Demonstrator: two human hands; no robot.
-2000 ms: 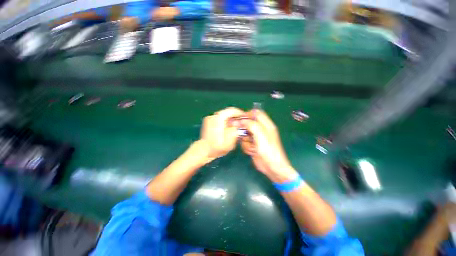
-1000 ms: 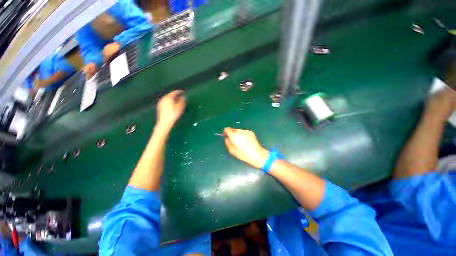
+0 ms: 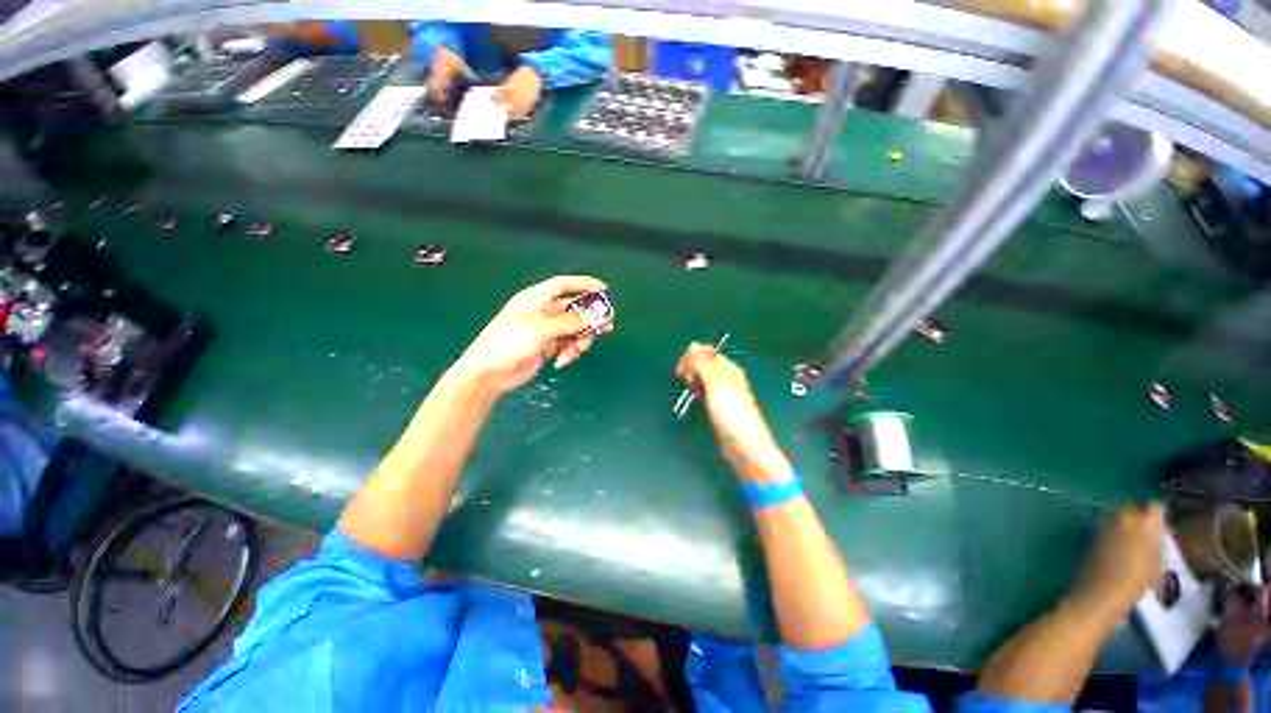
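My left hand (image 3: 527, 334) holds a small electronic module (image 3: 592, 311) between thumb and fingers, above the green bench (image 3: 418, 348). The module is dark with white and silver parts. My right hand (image 3: 714, 373) is closed on a slim silver-white tool (image 3: 684, 403), whose ends stick out on both sides of the fingers. The exact tip is unclear. The hands are apart, with the tool not touching the module. A blue wrist strap (image 3: 772, 492) is on my right wrist.
Several modules (image 3: 431, 255) lie spaced along the bench. A wire spool (image 3: 884, 444) stands right, by a grey metal post (image 3: 962, 223). A black fixture (image 3: 105, 334) is at left. A neighbour's hand (image 3: 1126, 557) is at lower right; another person handles a white sheet (image 3: 478, 116) across the bench.
The view has turned back and is sharper. My left hand, earlier reaching out to the far left of my right hand, now holds up a module nearer to it. The tool in my right hand shows more clearly.
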